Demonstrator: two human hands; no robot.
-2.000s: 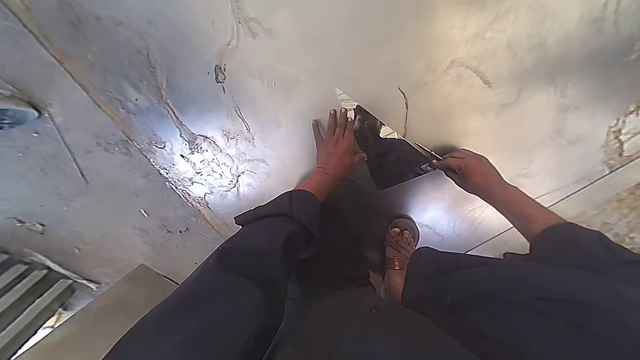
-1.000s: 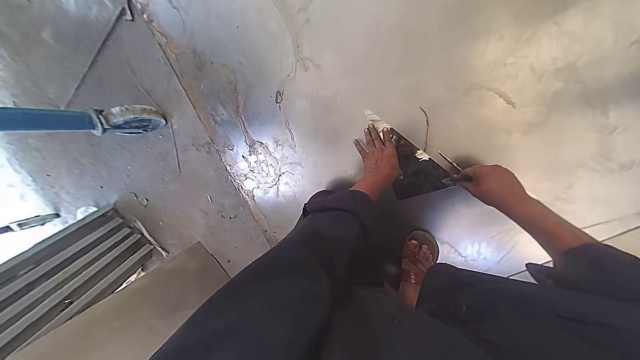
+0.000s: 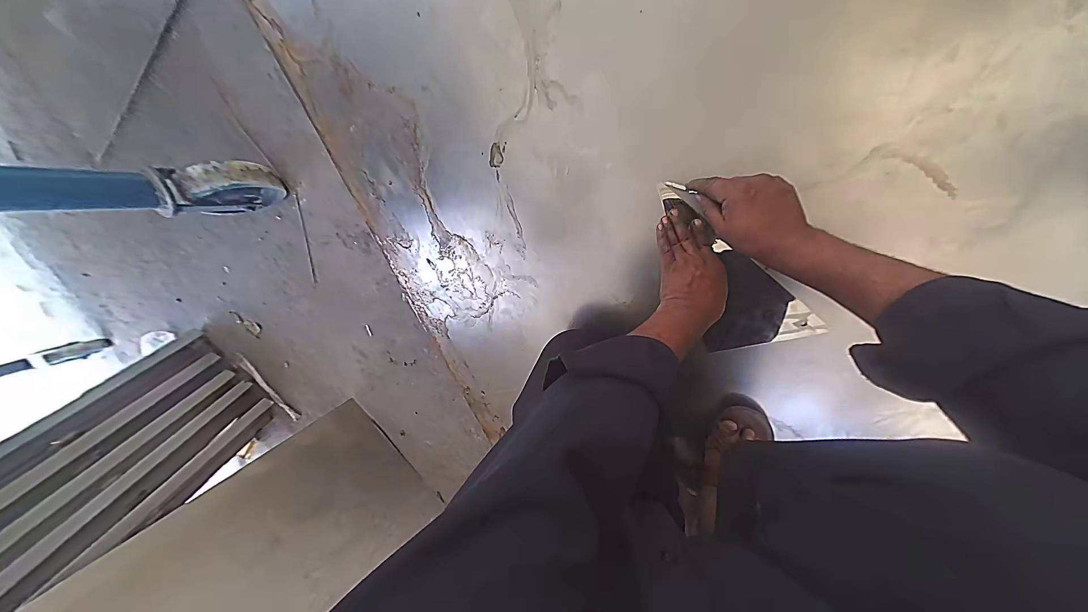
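Observation:
A triangular sheet (image 3: 748,297), mostly dark with light patterned parts, lies on the grey floor in front of me. It reflects like glass or a mirror, but I cannot tell its material. My left hand (image 3: 693,276) presses flat on its left part, palm down with the fingers stretched forward. At the sheet's far tip, my right hand (image 3: 752,212) grips a thin pointed tool (image 3: 677,187), its tip pointing left, just beyond my left fingertips. The kind of tool is unclear. My right fingers cover most of it.
A blue pole with a worn round end (image 3: 225,187) reaches in from the left. At lower left lie a slatted metal grate (image 3: 144,442) and a flat grey-brown panel (image 3: 280,501). A cracked seam (image 3: 340,170) crosses the floor. My sandalled foot (image 3: 735,425) is below the sheet.
My right hand with the tool has moved from the sheet's right corner to its far tip, close to my left fingers. My left hand stays on the sheet. The view has shifted left.

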